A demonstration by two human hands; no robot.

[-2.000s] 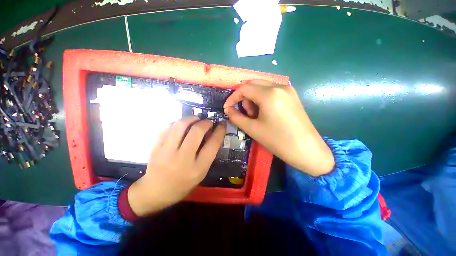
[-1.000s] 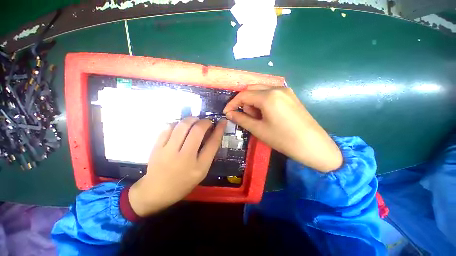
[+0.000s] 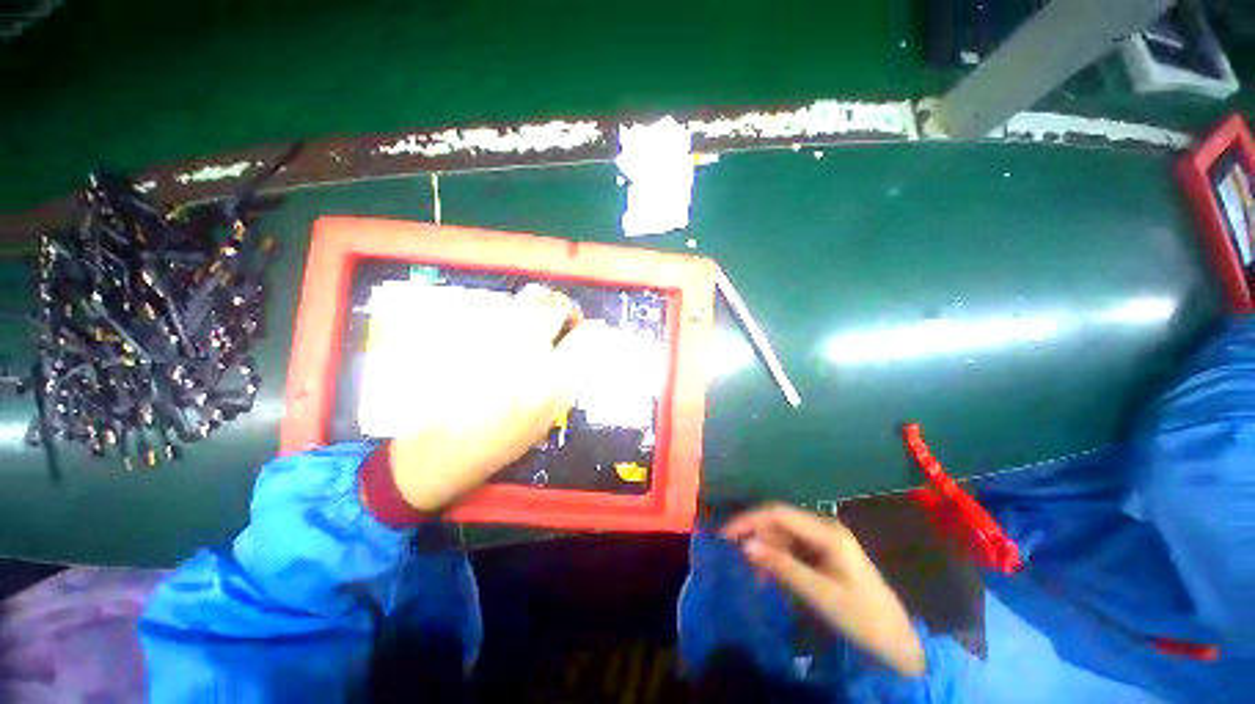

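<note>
The open tablet (image 3: 592,461) lies in the red-orange foam frame (image 3: 502,244) on the green bench. Its large battery area glares white. My left hand (image 3: 489,406) lies over the middle of the tablet, fingertips near the board's upper part; glare washes out the fingers, so I cannot tell if they hold anything. My right hand (image 3: 819,571) is off the tablet, below the frame's lower right corner, fingers partly curled; no held thing is clear. Slim silvery tweezers (image 3: 756,334) lie on the bench just right of the frame.
A loose pile of black flex cables (image 3: 152,323) is at the left. White backing paper (image 3: 657,179) lies near the worn edge strip (image 3: 812,121). A red-handled tool (image 3: 963,502) is at the lower right. Another foam frame (image 3: 1221,227) and a person's blue sleeve (image 3: 1211,454) are at the right.
My right hand has left the tablet and moved down towards me. My left hand stays over the tablet. The view has shifted, showing more bench, the tweezers and the second frame.
</note>
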